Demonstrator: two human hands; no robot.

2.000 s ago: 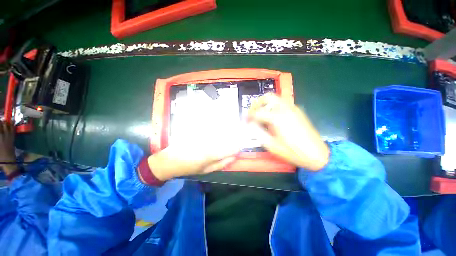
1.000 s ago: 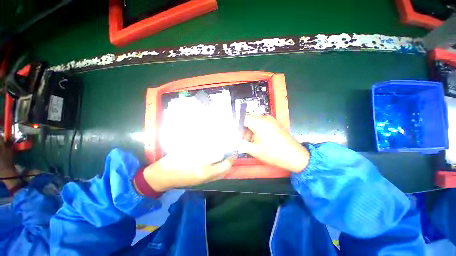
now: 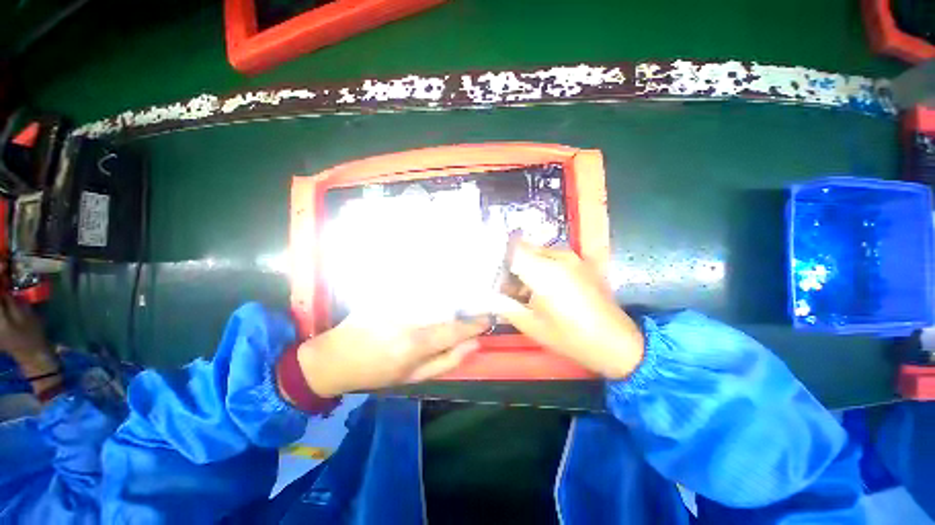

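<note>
An open black tablet lies in a red-orange frame [image 3: 591,210] in front of me. Its battery [image 3: 400,251] is a white glare on the left, and the circuit board [image 3: 533,195] shows at the right. My left hand [image 3: 384,354] lies over the frame's lower edge, with fingertips at the tablet's lower middle. My right hand [image 3: 569,308] is over the board's lower part, fingers bent together near a small dark strip [image 3: 510,251]. Glare and the fingers hide whether either hand holds anything.
An open blue bin [image 3: 861,256] with shiny bits stands at right. A black box [image 3: 97,205] with a white label and cables stands at left, near another person's hand [image 3: 23,333]. A paint-chipped rail [image 3: 400,90] crosses behind. More red frames [image 3: 318,29] lie beyond it.
My right hand has come down from the board's middle to its lower part, its fingers closer together. My left hand stays at the lower edge. The view has shifted slightly.
</note>
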